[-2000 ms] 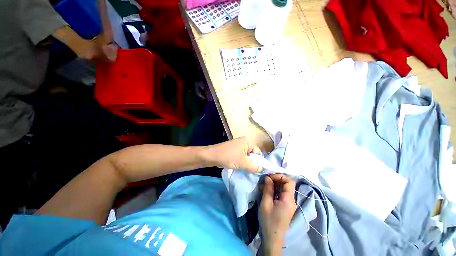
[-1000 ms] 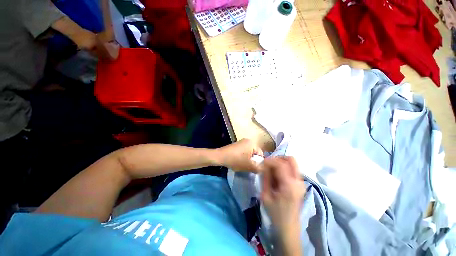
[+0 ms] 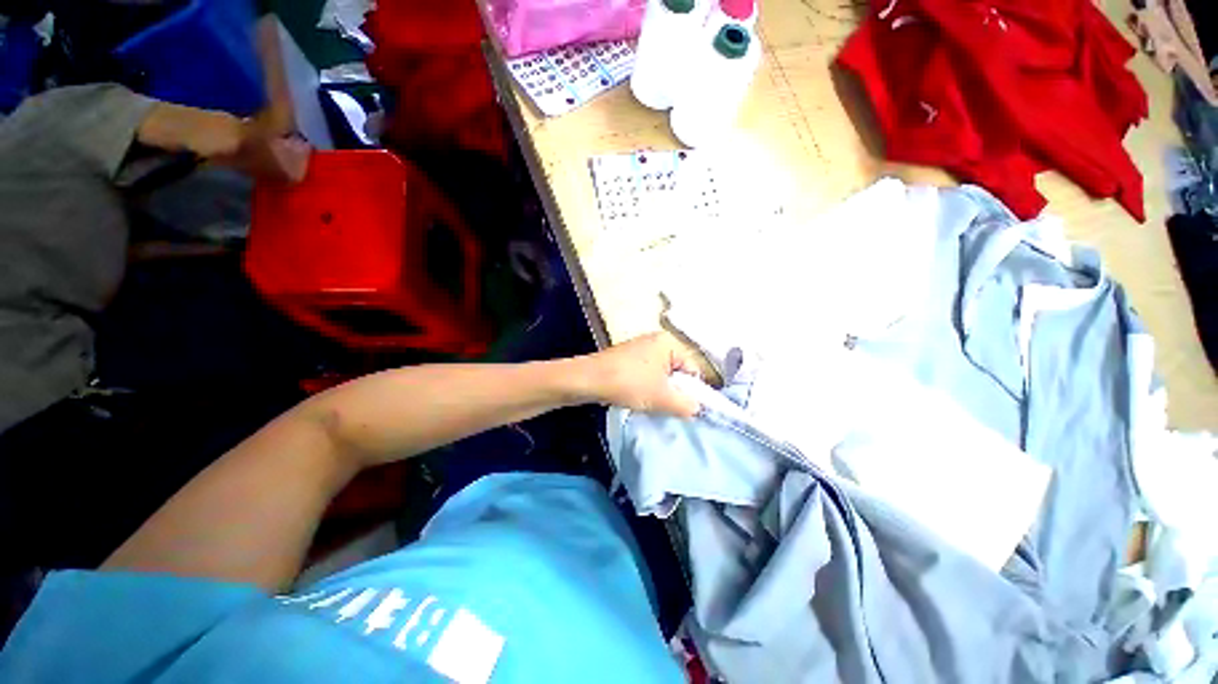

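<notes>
My left hand (image 3: 655, 374) pinches the edge of a light grey-blue garment (image 3: 788, 561) at the table's front edge. The garment spreads over the table and hangs down toward my lap. A white panel (image 3: 935, 468) lies on the grey cloth and glares out in places. My right hand is not in view. No needle or thread can be made out. A white card with rows of small dots (image 3: 644, 185) lies on the table beyond my left hand.
White thread cones (image 3: 715, 94) stand at the back beside a pink pack (image 3: 561, 20) on another card. Red garments (image 3: 995, 94) lie at the far right of the wooden table (image 3: 568, 227). At left, a person's hand (image 3: 278, 156) touches a red stool (image 3: 327, 227) near a blue bin (image 3: 194, 54).
My right hand was at the cloth beside my left hand, blurred one second ago, and has left the picture. The pale thread loop seen earlier no longer shows. My left hand still holds the cloth.
</notes>
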